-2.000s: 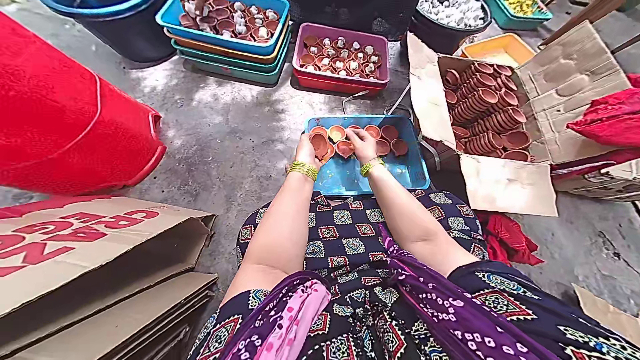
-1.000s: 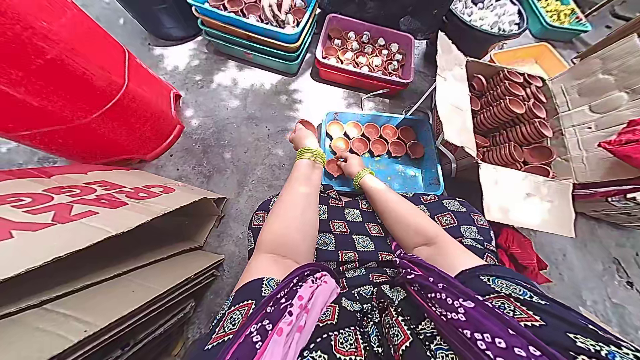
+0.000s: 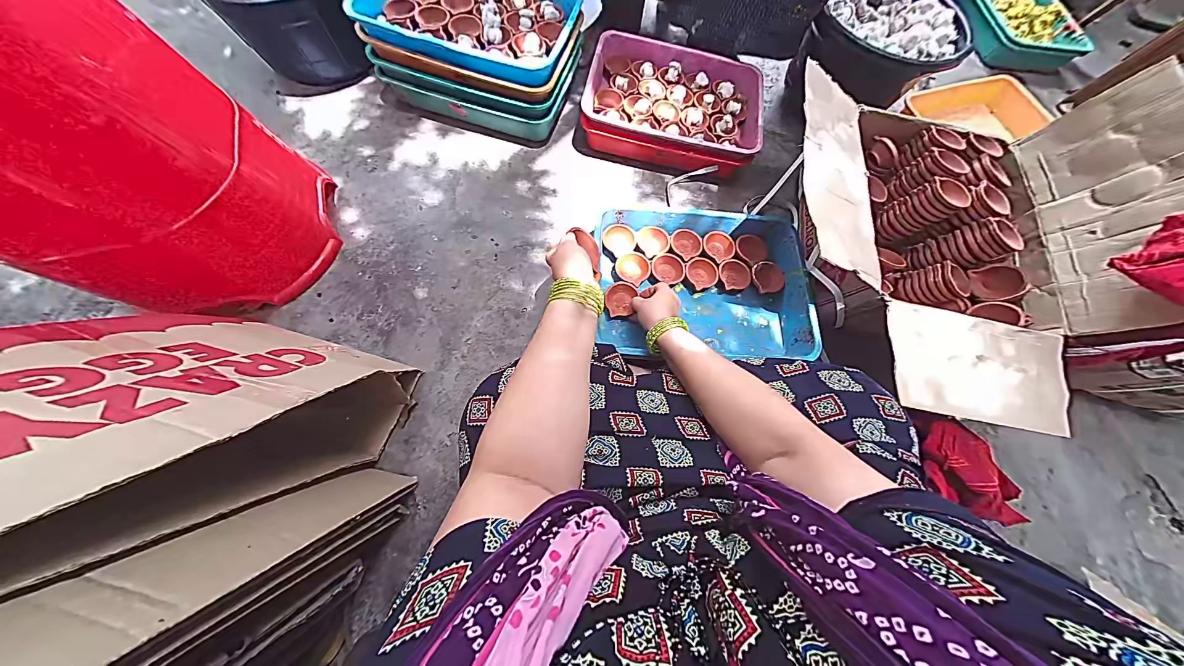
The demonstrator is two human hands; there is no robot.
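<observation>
A blue plastic tray (image 3: 740, 328) lies on the ground in front of my lap. Two rows of small clay lamp cups (image 3: 685, 243) stand in its upper part, rims up. My left hand (image 3: 571, 257) is at the tray's left edge, closed around clay cups (image 3: 586, 248); how many it holds is hidden. Fingertips of my right hand (image 3: 657, 303) touch a single clay cup (image 3: 620, 299) below the second row, at the tray's left side. Green bangles circle both wrists.
An open cardboard box (image 3: 977, 368) of stacked clay cups stands right of the tray. Beyond are a magenta tray (image 3: 601, 79) and stacked trays (image 3: 462, 109) with filled cups. A red plastic container (image 3: 139, 157) and flattened cardboard boxes (image 3: 213, 527) flank my left side.
The cups in the tray now form two ordered rows, where two seconds ago my hands covered part of them. My left hand has moved left to the tray's edge, and my right hand down and left.
</observation>
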